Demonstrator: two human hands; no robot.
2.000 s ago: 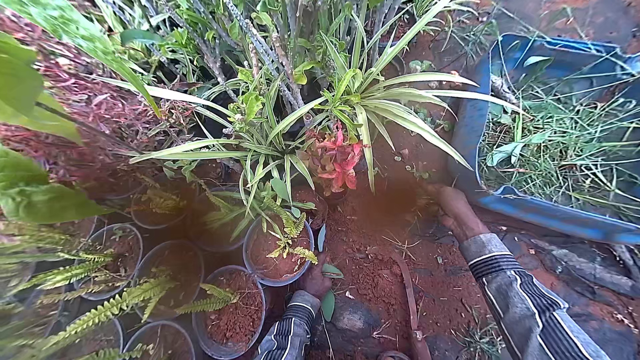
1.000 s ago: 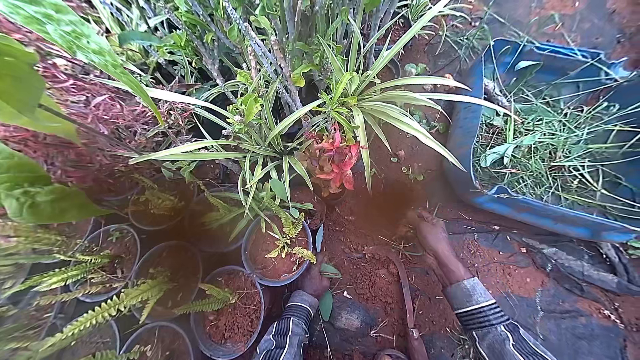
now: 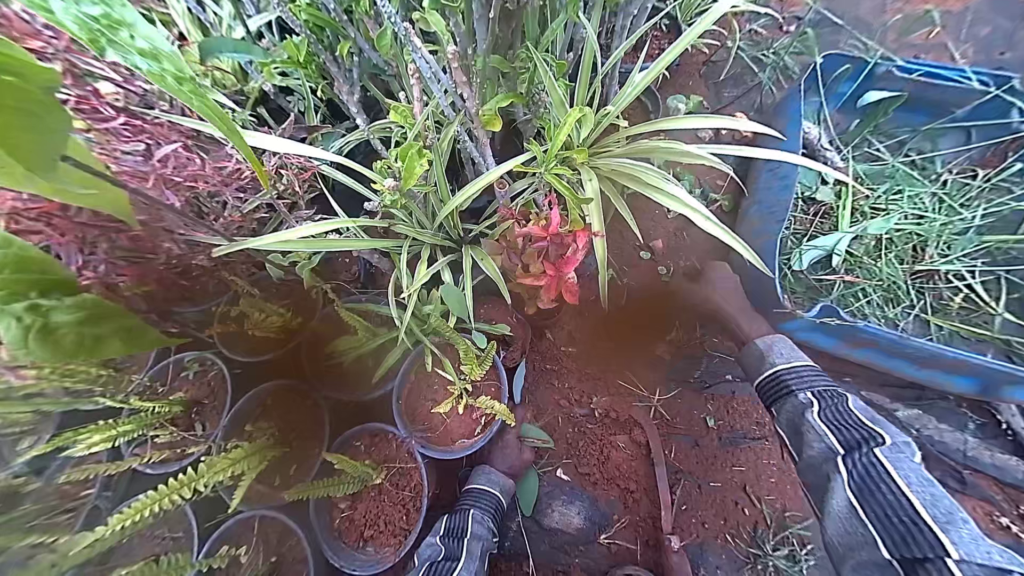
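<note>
My left hand [image 3: 508,450] is down at the right side of a plastic pot with a small fern [image 3: 450,400]; its fingers are partly hidden, so its hold cannot be told. My right hand [image 3: 718,294] is over the red soil, just left of the blue plastic tray [image 3: 772,232]. A brown blur covers its fingertips, and whether they hold anything cannot be seen. Between and beyond the hands stand a red-leaved plant [image 3: 552,260] and a spider plant [image 3: 600,152]. A curved, rusty metal tool [image 3: 660,480] lies on the soil between my forearms.
Several potted ferns [image 3: 374,500] crowd the lower left. Cut grass [image 3: 904,240] lies in the blue tray at the right. Large green leaves [image 3: 64,312] hang close to the camera at the left, and woody stems [image 3: 448,88] rise at the back. A dark stone [image 3: 564,512] lies near my left wrist.
My right hand moved left and down between the two earlier frames, then away from me toward the blue tray's near left corner. My left hand has stayed beside the fern pot.
</note>
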